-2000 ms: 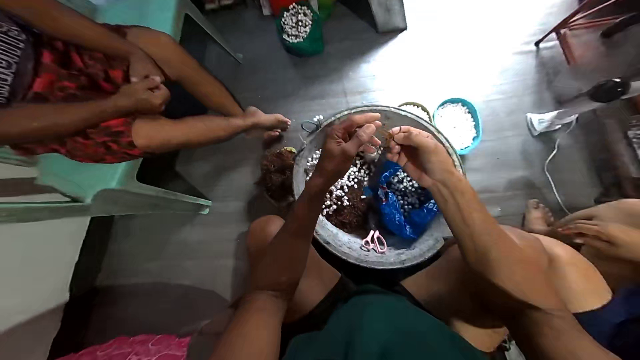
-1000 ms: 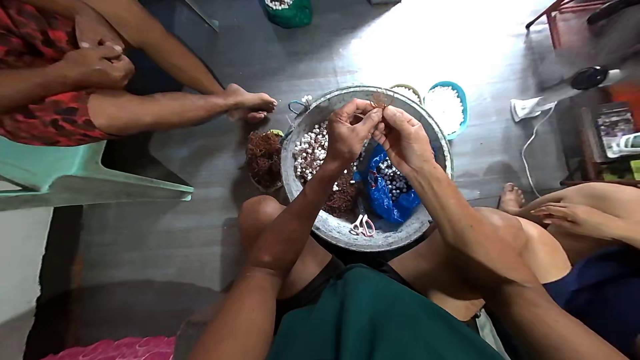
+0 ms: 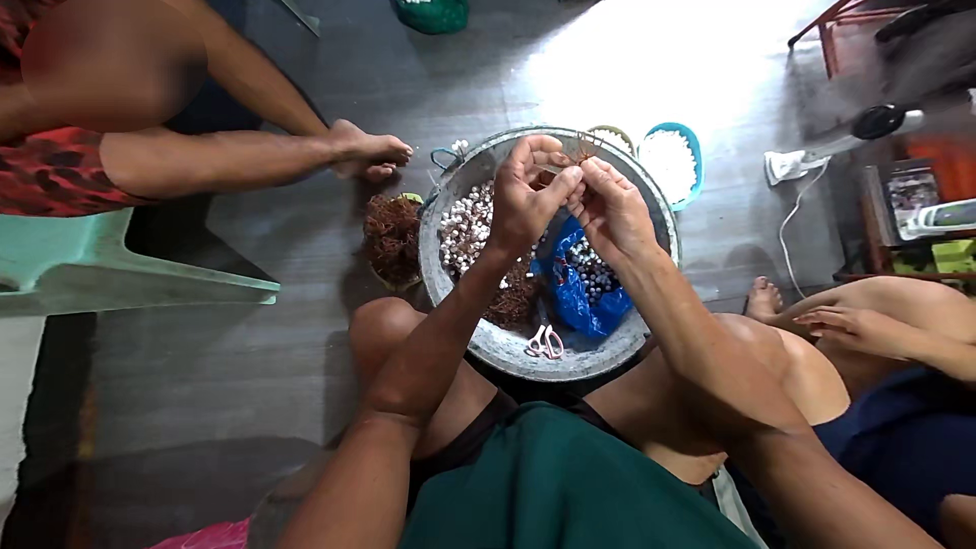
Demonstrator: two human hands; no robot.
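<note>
My left hand (image 3: 531, 194) and my right hand (image 3: 610, 206) meet over the far part of a round metal basin (image 3: 564, 371). Between their fingertips is a small bunch of thin brown wiry strands (image 3: 585, 149), pinched by my right thumb and finger; my left fingertips touch its lower end, and what else they hold is hidden. Inside the basin, many small white pieces (image 3: 467, 229) lie at the left, with a brown stringy heap (image 3: 512, 301) below them. A blue plastic bag (image 3: 593, 314) at the right holds small pale round pieces. Scissors with pink-white handles (image 3: 545, 342) rest near the basin's near edge.
Left of the basin stands a container heaped with brown strands (image 3: 393, 238). A teal basket (image 3: 696, 164) and a smaller bowl (image 3: 610, 137) of white pieces sit beyond it. One person's bare leg (image 3: 252, 162) and a green plastic chair (image 3: 69, 263) are left; another person's hand (image 3: 862, 329) is right.
The strands held up between my fingers show more plainly above the fingertips than two seconds ago. My hands stay close together over the basin. The view has shifted somewhat.
</note>
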